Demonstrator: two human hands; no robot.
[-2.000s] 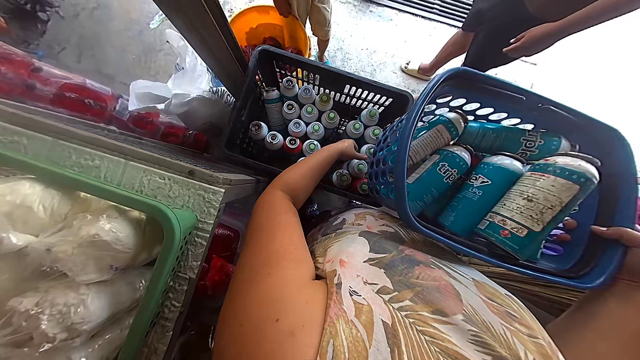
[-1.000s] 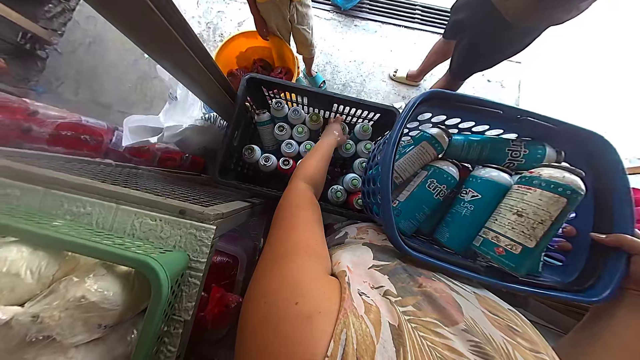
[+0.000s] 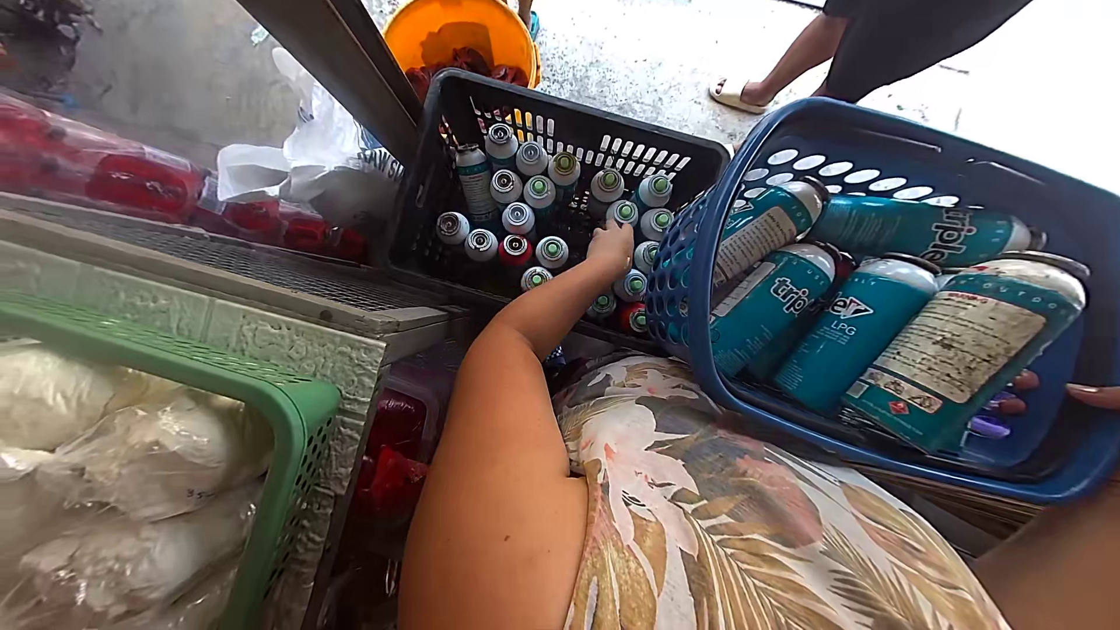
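Observation:
My left hand [image 3: 612,245] reaches into a black plastic crate [image 3: 717,157], its fingers at the green-nozzled top of a gas canister [image 3: 623,213]; whether it grips the canister is unclear. Several canisters stand upright around it, most with white tops, a red one [image 3: 515,250] among them. At the right edge, my right hand [image 3: 1094,395] has hold of the rim of a blue plastic basket [image 3: 927,131], with fingers showing through its side. Several teal LPG canisters [image 3: 884,324] lie tilted inside that basket, which rests against the crate and close to my lap.
An orange bucket [image 3: 516,44] with dark red contents stands behind the crate. A person's leg in a sandal [image 3: 740,96] is beyond the basket. At left are a green basket [image 3: 293,411] of filled plastic bags, red packaged goods [image 3: 140,184] and a white plastic bag [image 3: 306,149].
My left hand has moved from the near part of the crate to its far side, then back toward its middle right. My right hand still holds the blue basket.

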